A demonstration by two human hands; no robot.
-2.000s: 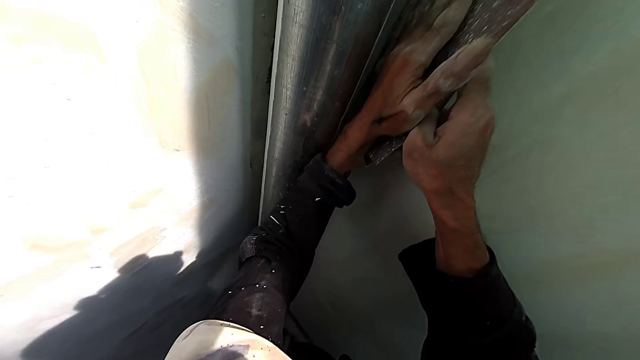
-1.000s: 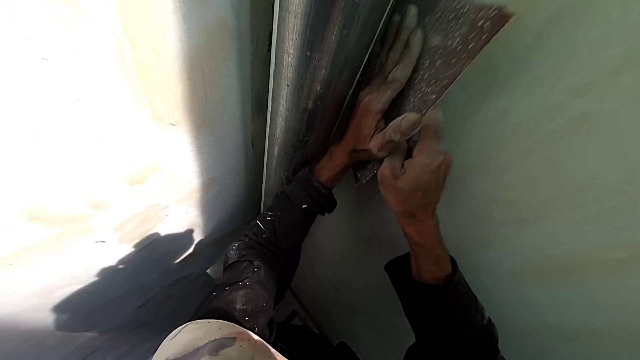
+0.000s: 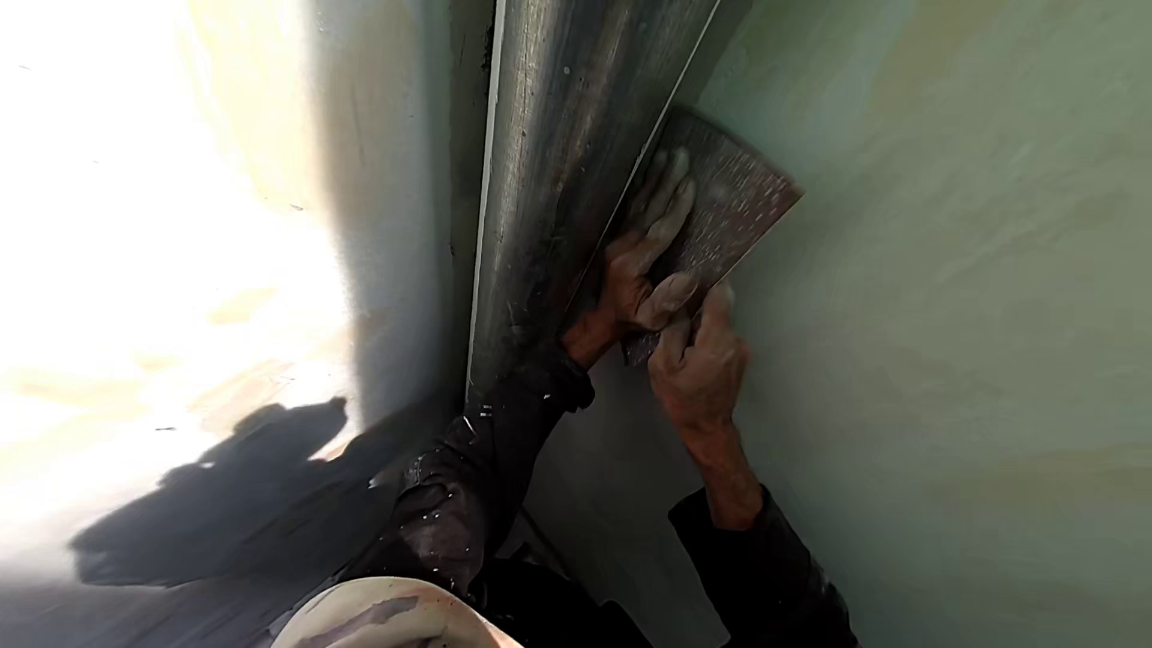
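Observation:
A dark reddish sheet, likely sandpaper, speckled with pale dust (image 3: 738, 193), lies against the greenish plastered wall (image 3: 954, 297) beside a grey metal pipe (image 3: 562, 135). My left hand (image 3: 643, 256) presses on the sheet with its fingers spread along the left part, close to the pipe's edge. At the sheet's lower right edge, my right hand (image 3: 700, 360) pinches it between thumb and fingers. The hands are nearly touching, and both are dusted with pale powder. What lies under the sheet is hidden.
The pipe runs up the corner between the greenish wall and a sunlit pale wall (image 3: 387, 207) at left, which bears a dark shadow. A pale rounded cap or helmet brim (image 3: 396, 616), stained, shows at the bottom edge, near dark sleeves.
Both hands and the sheet have moved down along the wall beside the pipe, and more of the sheet shows. My right hand keeps its hold at the lower edge.

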